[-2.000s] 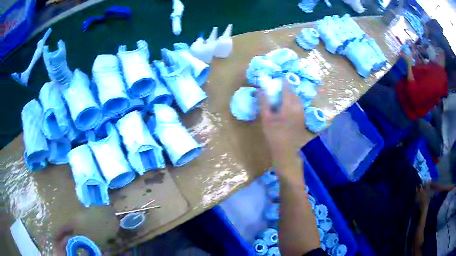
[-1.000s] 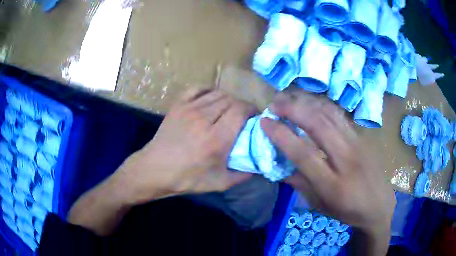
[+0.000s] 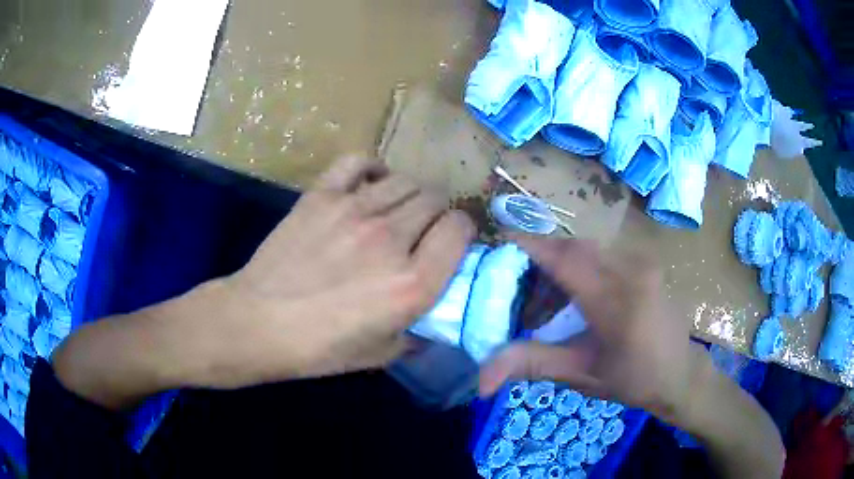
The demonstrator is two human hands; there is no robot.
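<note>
My left hand (image 3: pixel 365 262) is closed around a light-blue body shell (image 3: pixel 442 316). A light-blue ring part (image 3: pixel 494 297) sits against the shell's right end. My right hand (image 3: pixel 609 318) is blurred, its fingers spread around the ring part's right side; the thumb is near its lower edge, and contact is unclear. Just beyond the hands, a small clear cup (image 3: pixel 524 214) and thin white swabs (image 3: pixel 543 194) rest on the stained cardboard pad (image 3: pixel 440 140).
More body shells (image 3: pixel 590 89) stand in rows at the upper right. Loose ring parts (image 3: pixel 791 257) lie at the right. A white paper strip (image 3: pixel 169 65) lies at upper left. Blue bins hold parts below the bench edge, the left bin (image 3: pixel 94 243) and right bin (image 3: pixel 484 440).
My right hand has opened and moved right, off the top of the ring part. The cup and swabs now show. Earlier, my right hand was at the loose ring pile.
</note>
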